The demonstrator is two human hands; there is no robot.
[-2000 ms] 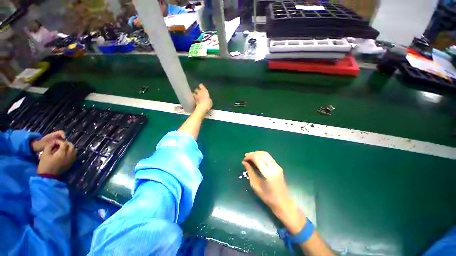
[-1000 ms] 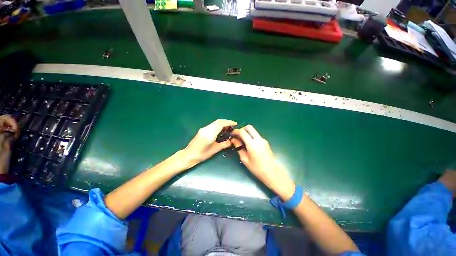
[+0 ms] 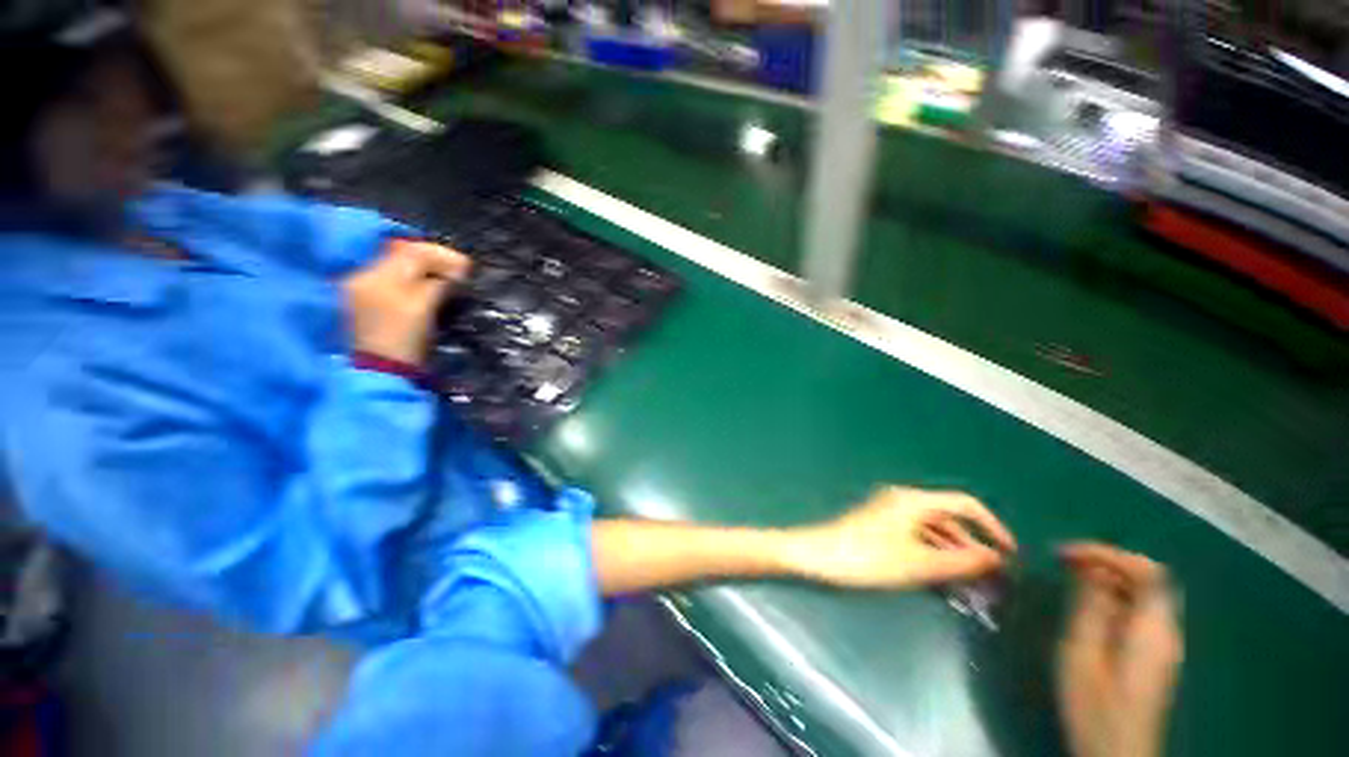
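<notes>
My left hand (image 3: 920,538) is over the green mat, fingers curled around a small dark and reddish thing (image 3: 941,531) that looks like an electronic module. Blur hides its detail. My right hand (image 3: 1120,643) is to the right, apart from the left, badly blurred and cut off by the bottom edge. Whether it holds a tool cannot be seen. Small pale flecks (image 3: 974,599) show just below my left fingertips on the glossy green mat (image 3: 710,399).
At left a person in blue sleeves has a hand (image 3: 397,303) at a black blister tray (image 3: 570,303). A grey-white post (image 3: 839,163) stands at the white divider rail (image 3: 1021,396). A blurred module (image 3: 1068,360) lies on the far green strip. Red tray (image 3: 1258,266) at far right.
The view has swung left and blurred, so the neighbouring person fills the left side. My hands, together at the module one second ago, are now apart.
</notes>
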